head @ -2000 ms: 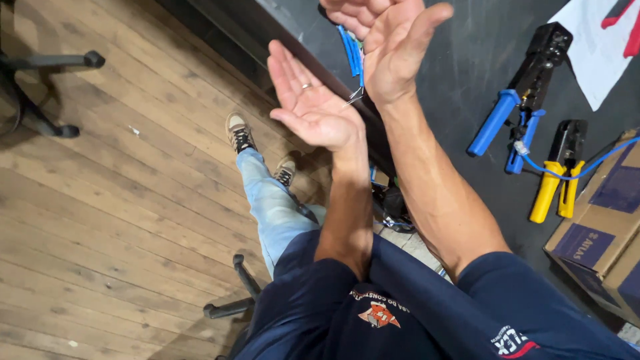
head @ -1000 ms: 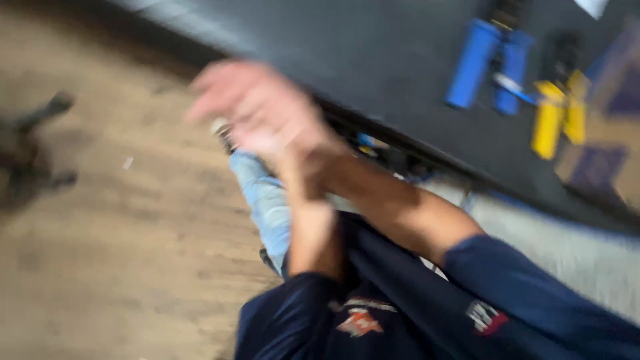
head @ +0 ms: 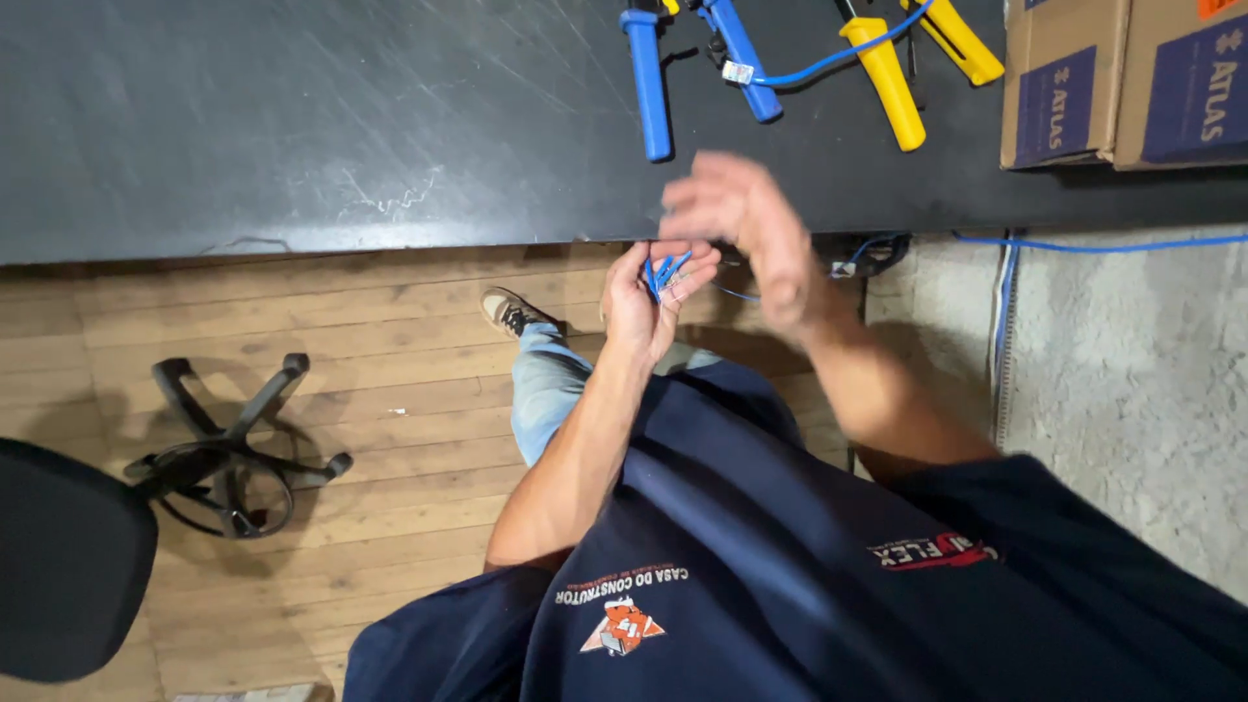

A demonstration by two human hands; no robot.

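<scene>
My left hand (head: 643, 297) is cupped palm up just off the near edge of the black table (head: 292, 175). Several short blue cable sheath scraps (head: 667, 271) lie in its palm and against its fingers. Above and to its right, my right hand (head: 746, 229) is blurred, its fingers spread at the table's edge with nothing seen in them. Beyond the hands on the table lie a blue-handled crimping tool (head: 648, 93) and a yellow-handled tool (head: 885, 88). A blue network cable (head: 829, 63) with a clear plug crosses their handles.
Cardboard boxes (head: 1063, 88) stand at the table's right end. On the wooden floor, a black office chair (head: 68, 556) stands at the lower left. More blue cable (head: 1121, 246) runs along the rough wall at the right, and a dark object with wires sits below the table edge.
The hands were over the table's edge, with blue scraps beside them, two seconds ago. Now the scraps lie in my left palm and my right hand is apart from it. The view has turned considerably.
</scene>
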